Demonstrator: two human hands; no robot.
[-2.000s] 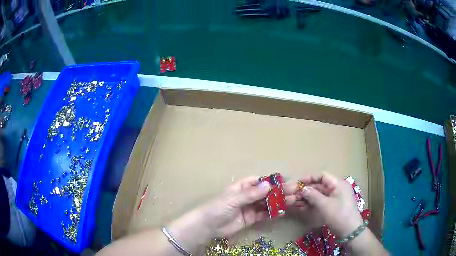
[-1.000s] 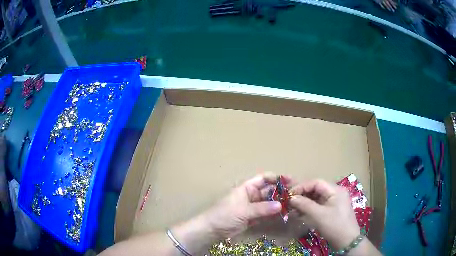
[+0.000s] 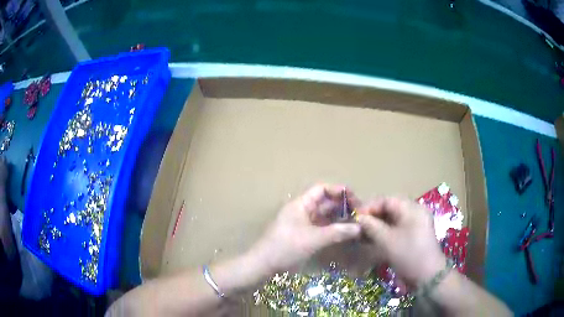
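My left hand holds a circuit board nearly edge-on above the cardboard tray; its face is mostly hidden by the fingers. My right hand pinches a tiny gold metal contact piece at the board's right side. Whether the piece sits in the board cannot be told. A loose heap of gold and silver contact pieces lies at the tray's near edge, below my hands. Red boards with white parts overlap along the tray's right side, partly behind my right hand.
A blue parts bin with scattered gold pieces stands left. A thin red stick lies in the tray's left side. Red-handled pliers and a small black block lie right. The green conveyor runs beyond a pale rail.
The board has turned from face-on to nearly edge-on, and my right hand has closed in on it. The view has tipped downward. The red board on the conveyor has moved left behind the bin.
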